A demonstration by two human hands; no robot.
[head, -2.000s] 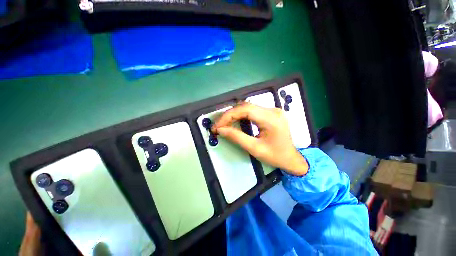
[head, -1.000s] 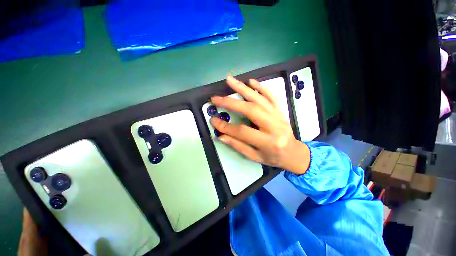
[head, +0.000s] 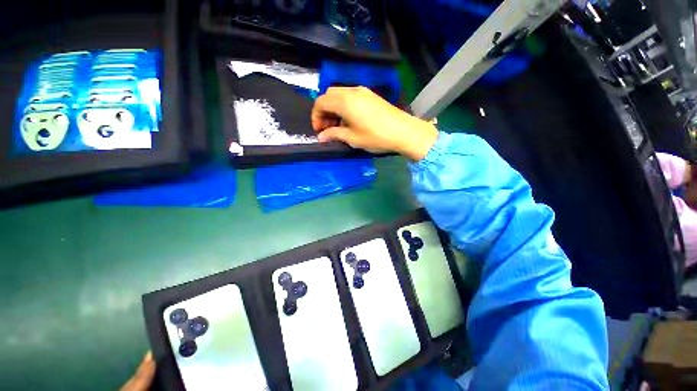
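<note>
Several pale green-white phone back covers [head: 317, 336] lie side by side in a black slotted foam tray [head: 260, 272], each with dark round camera lenses [head: 293, 291] in its upper left corner. My right hand [head: 367, 118] is over the rear right parts tray [head: 321, 155], fingers curled and thumb near the fingertips, above white scrap [head: 258, 122]. No piece shows between the fingers; a tiny one could be hidden. My left hand [head: 141, 376] is cut off at the bottom edge, its fingers at the left edge of the slotted tray, holding it.
A black tray at rear left [head: 172, 99] holds blue carrier sheets [head: 149, 103] with rows of whitish holed pieces. Blue film sheets [head: 313, 182] lie on the green mat [head: 84, 267]. A pale metal post [head: 485, 53] and black curtain-like material [head: 565, 137] stand right.
My right hand has left the covers and moved up and back to the rear right tray. The view has shifted, so the rear trays show and the covers sit lower. My left hand remains at the tray's edge.
</note>
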